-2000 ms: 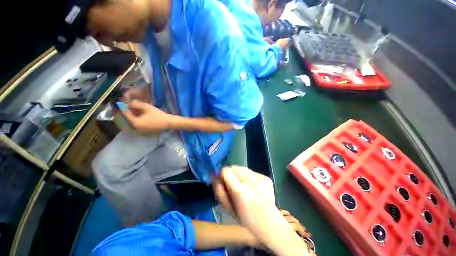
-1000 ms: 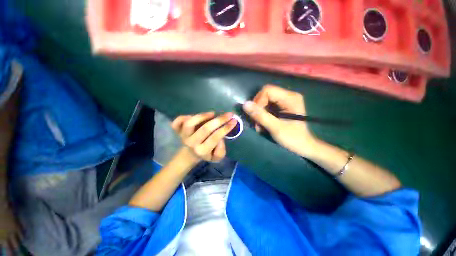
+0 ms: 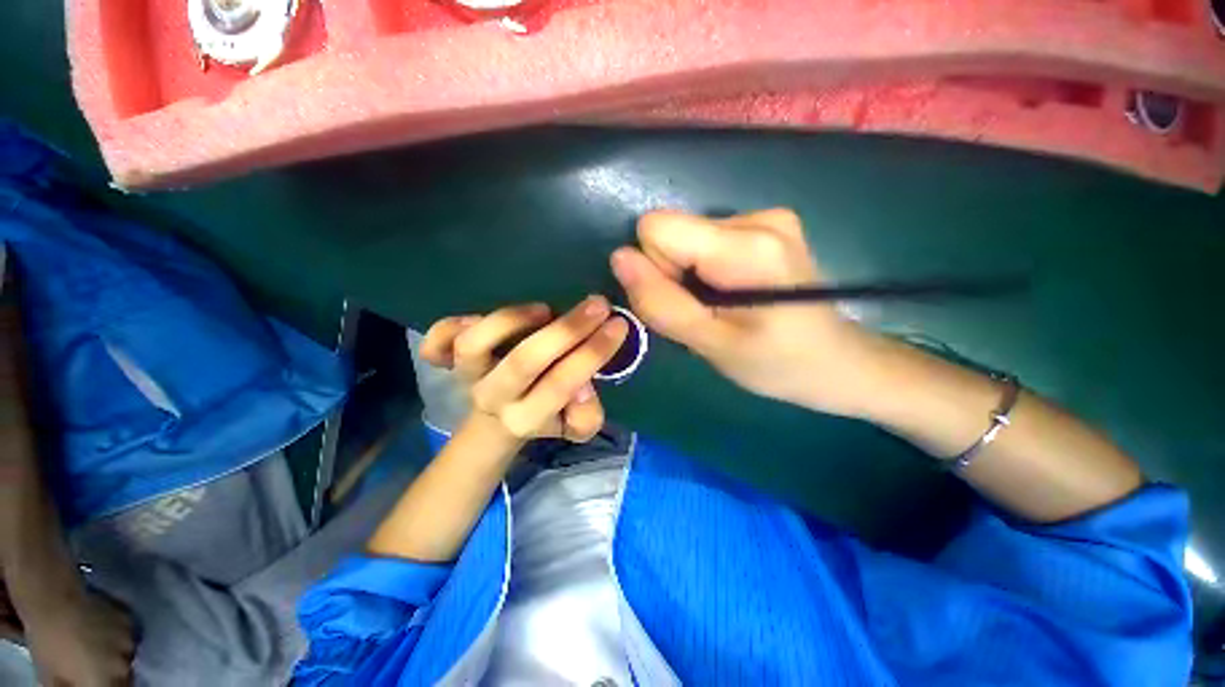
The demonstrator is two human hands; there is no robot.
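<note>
My left hand [image 3: 531, 369] holds a smartwatch [image 3: 627, 345] by its edge above the dark green bench. The watch has a dark face and a white rim, and my fingers cover its left part. My right hand [image 3: 739, 289] is to the right of the watch, apart from it, and grips a thin black pen-like tool [image 3: 887, 290]. The tool's long end points right and is blurred. Its tip is hidden by my fingers.
A pink-red foam tray [image 3: 403, 94] crosses the top of the view, over a second tray edge [image 3: 833, 110]. A pale watch [image 3: 245, 24] sits in a pocket at upper left. A person in a blue smock [image 3: 161, 362] sits at left, a hand low at the edge. The bench [image 3: 443, 242] is glossy.
The view has swung from the neighbouring person down to my hands, and the trays now sit nearer. Since a second ago, my right hand has moved slightly left and the tool still points right.
</note>
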